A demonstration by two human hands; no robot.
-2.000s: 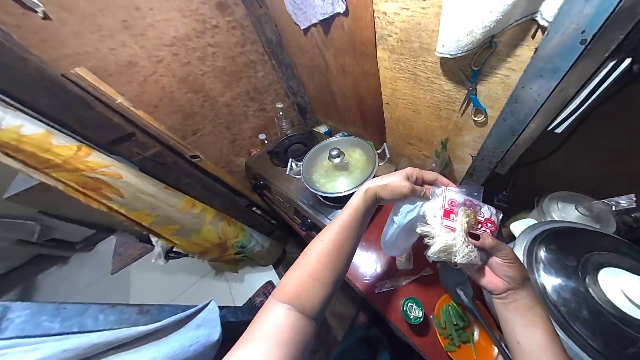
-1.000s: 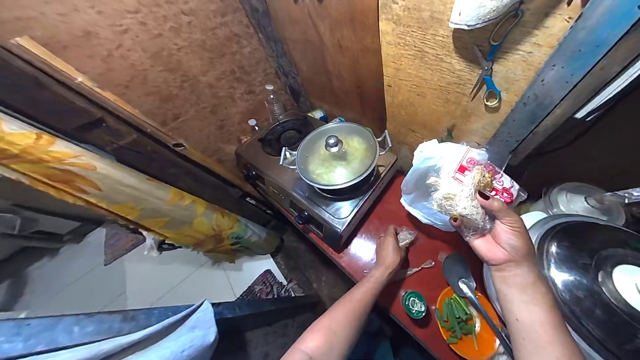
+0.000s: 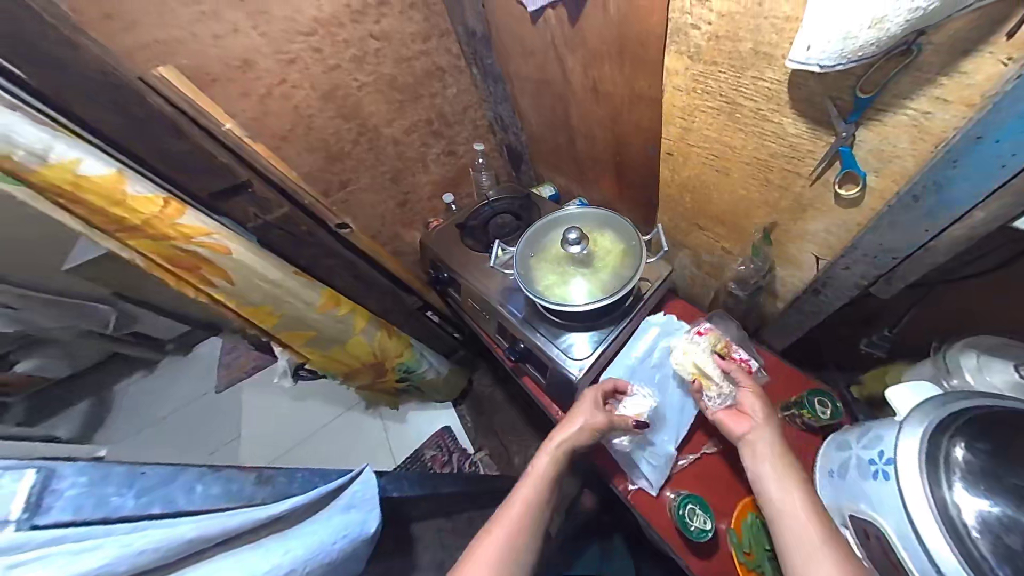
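My left hand (image 3: 602, 416) grips a small clear plastic packet with pale contents (image 3: 638, 408) over a white plastic bag (image 3: 658, 384) that lies on the red tabletop (image 3: 716, 470). To its right, my right hand (image 3: 740, 394) holds a clear plastic bag of pale, stringy food (image 3: 704, 364); red-printed plastic (image 3: 740, 348) shows just behind it. A lidded pan (image 3: 580, 268) with yellowish food under its glass lid stands on the right burner of a two-burner gas stove (image 3: 512, 308), beyond my hands.
A green-lidded jar (image 3: 692, 516) and an orange plate of green vegetables (image 3: 750, 540) are near the table's front. Another green-topped jar (image 3: 818, 408) stands beside a white rice cooker (image 3: 864, 464) at right. Blue-handled scissors (image 3: 848, 132) hang on the wooden wall. Bottles (image 3: 482, 168) stand behind the stove.
My left hand has lifted from the tabletop with the small packet. The white plastic bag, earlier behind my right hand, now lies flatter between my hands. The spoon by the plate is out of sight.
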